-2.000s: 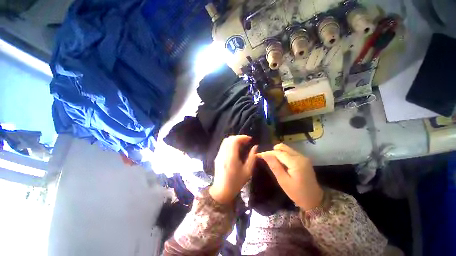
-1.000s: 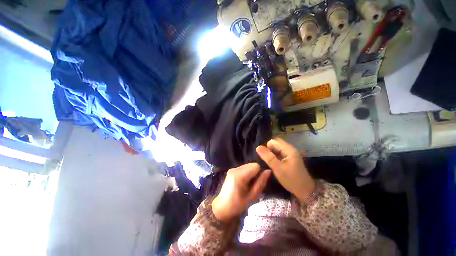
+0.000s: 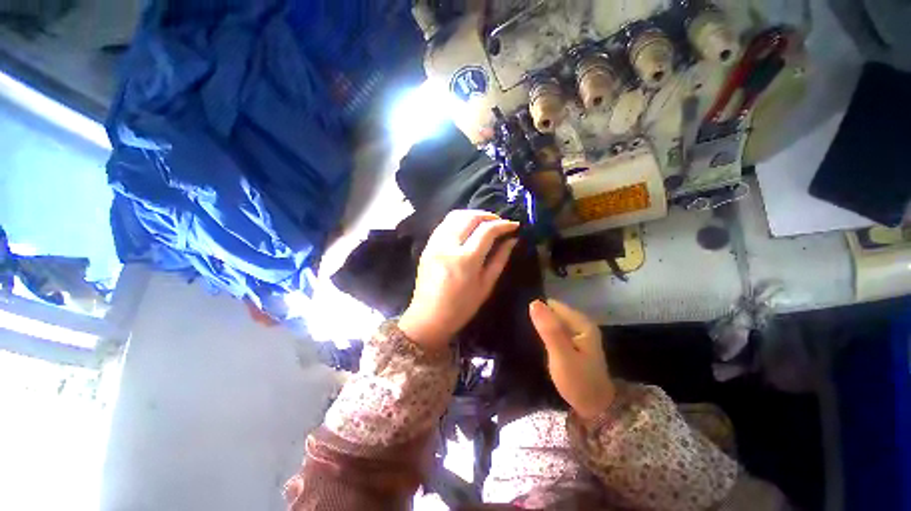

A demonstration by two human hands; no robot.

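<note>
A black garment piece point(image 3: 385, 267) lies bunched on the machine bed, left of and under the presser foot area point(image 3: 518, 175) of the cream overlock machine point(image 3: 619, 120). It hangs down over the table edge towards my lap. My left hand point(image 3: 461, 271) lies on the cloth just below the presser foot, its fingertips pinching the cloth near the edge. My right hand point(image 3: 574, 351) is lower and to the right, at the table edge, its fingers together against the hanging cloth. Its fingertips are partly hidden, so the hold is hard to tell.
A heap of blue garments point(image 3: 215, 150) lies left of the machine. The glaring lamp point(image 3: 418, 112) is beside the head. Red-handled snips point(image 3: 744, 85) rest right of the dials. A flat black rectangle point(image 3: 867, 150) lies on white paper point(image 3: 799, 195). Thread wisps point(image 3: 747, 311) hang at the table edge.
My left hand has moved up along the cloth to just below the presser foot. My right hand has moved slightly down, and the two hands are now farther apart. The camera view has shifted slightly.
</note>
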